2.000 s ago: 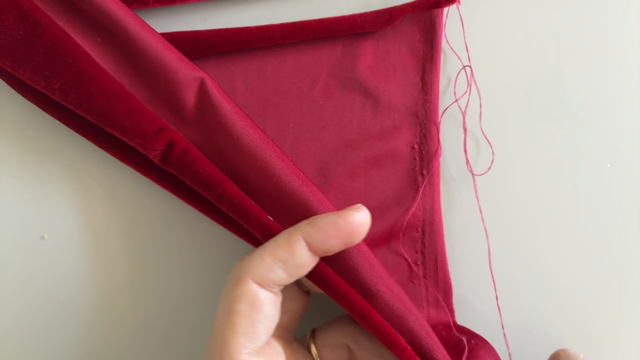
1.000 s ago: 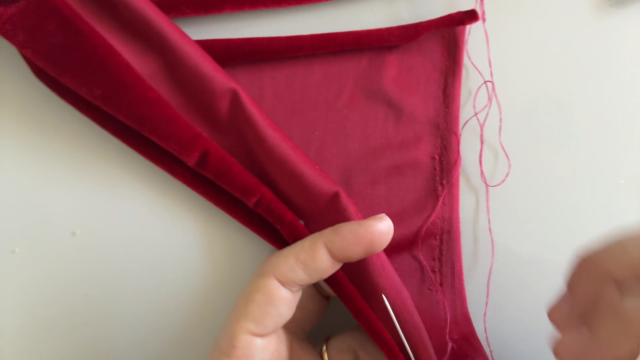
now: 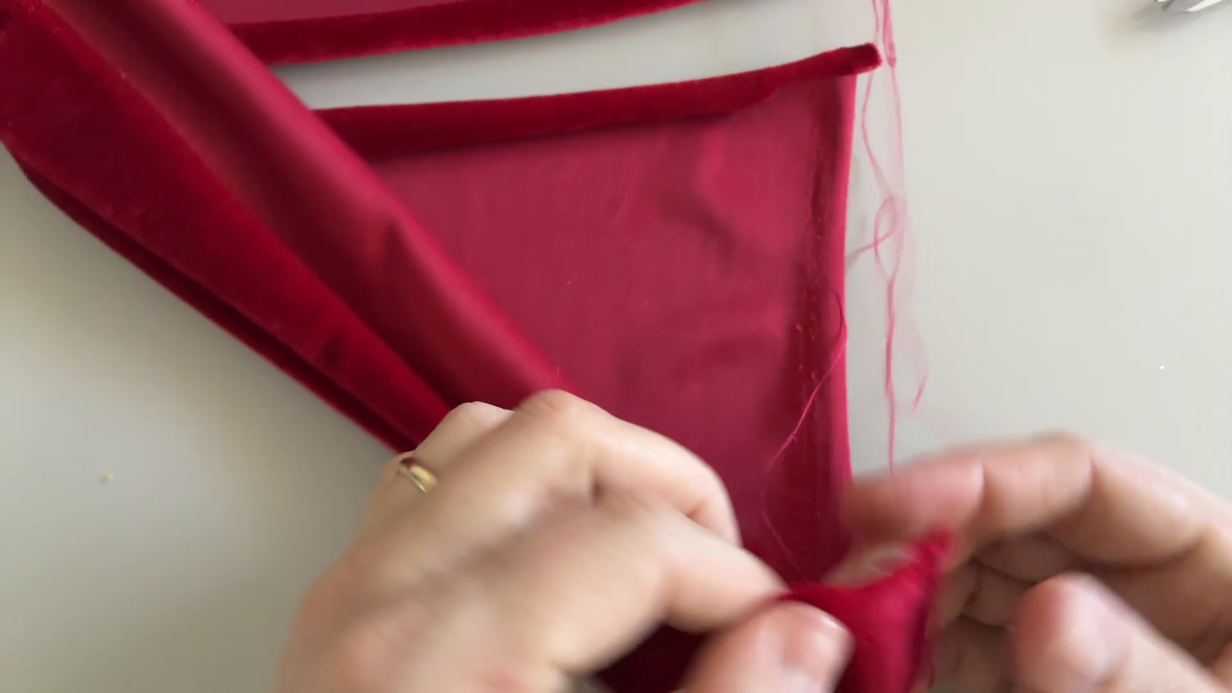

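Red velvet fabric (image 3: pixel 616 250) lies with its smooth reverse side up, a rolled velvet fold crossing it from the upper left. My left hand (image 3: pixel 549 539), with a gold ring, pinches a bunched corner of the velvet (image 3: pixel 881 616) between thumb and fingers at the bottom. Close against that corner on the right is my right hand (image 3: pixel 1068 549), blurred, its fingers curled and thumb apart; whether it grips the cloth is unclear. A looped red thread (image 3: pixel 890 241) hangs beside the fabric's stitched right edge. No needle can be made out.
Beneath the fabric is a pale tabletop (image 3: pixel 1059 289). A second velvet-edged strip (image 3: pixel 462 29) crosses the top. Part of a metal object (image 3: pixel 1193 5) shows at the top right corner.
My left hand has turned over from holding the fold to pinching the fabric's corner. My right hand has come in from the right edge. The needle seen a second ago is no longer visible.
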